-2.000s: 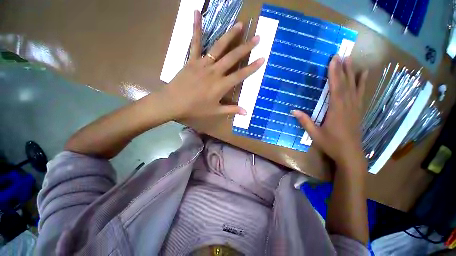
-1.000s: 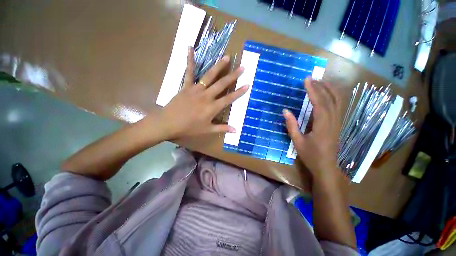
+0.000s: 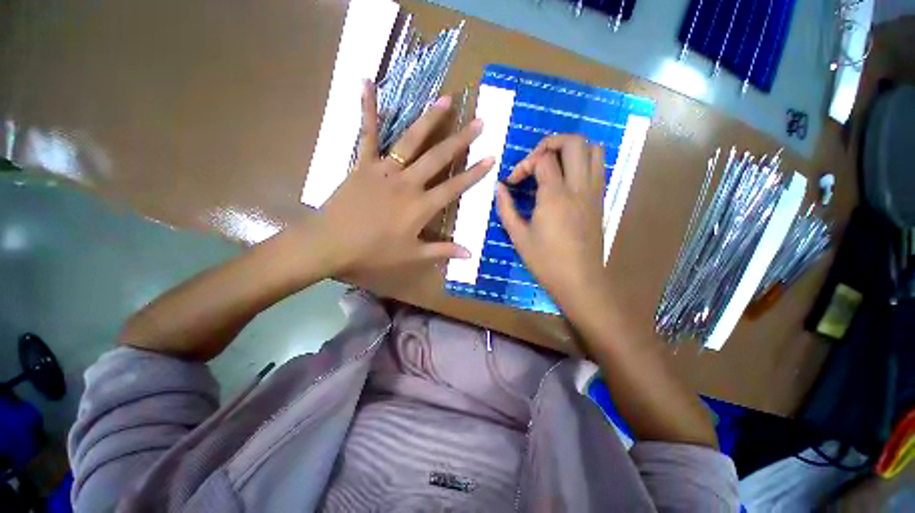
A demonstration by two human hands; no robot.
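Note:
A bright blue solar cell string (image 3: 562, 122) with silvery lines lies on the brown board. A wide white strip (image 3: 487, 125) covers its left end and a narrower white strip (image 3: 624, 180) lies along its right end. My left hand (image 3: 391, 205) is spread flat, its fingertips at the left edge of the wide strip, holding nothing visible. My right hand (image 3: 557, 205) is over the middle-left of the string, thumb and forefinger tips close together beside the wide strip. Whether anything small is between them I cannot tell.
Silver ribbon bundles lie left (image 3: 416, 80) and right (image 3: 717, 250), each beside a white strip. Dark blue cell pieces (image 3: 737, 35) lie on the pale mat behind. A yellowish sponge pad (image 3: 839, 311) sits on a black holder at right.
My right hand has moved left from the string's right end to beside the wide white strip, and its fingertips have come together. My left hand stays spread at the left end.

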